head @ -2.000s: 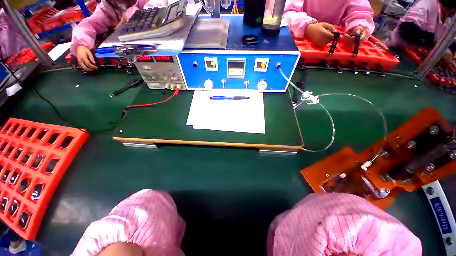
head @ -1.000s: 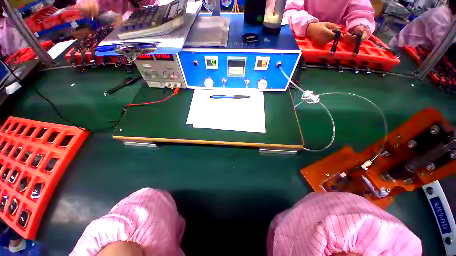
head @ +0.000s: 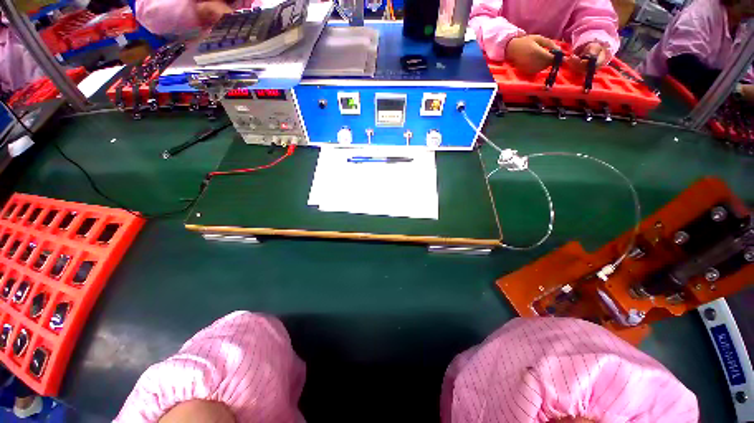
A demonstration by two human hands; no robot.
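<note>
Both my sleeves, pink and striped, rest at the bottom edge; my left and right hands are cut off by the picture's edge. White record sheets (head: 376,190) lie on the green base board (head: 256,198) with a blue ballpoint pen (head: 379,159) across their top. An orange-red compartment tray (head: 124,240) at the far left holds watch units (head: 83,272) in its pockets. The orange-brown clamp fixture (head: 537,279) with metal clamps and dark posts sits at the right.
A blue control box (head: 331,124) and a grey power supply (head: 263,119) stand behind the sheets, a calculator (head: 252,33) above. Clear tubing (head: 551,206) loops to the fixture. A white-blue frame (head: 727,355) is far right. People in pink smocks work behind at red trays (head: 620,83).
At the back left, the other person's arm and hand have moved away from the tray there. My sleeves and the things on my bench have hardly moved.
</note>
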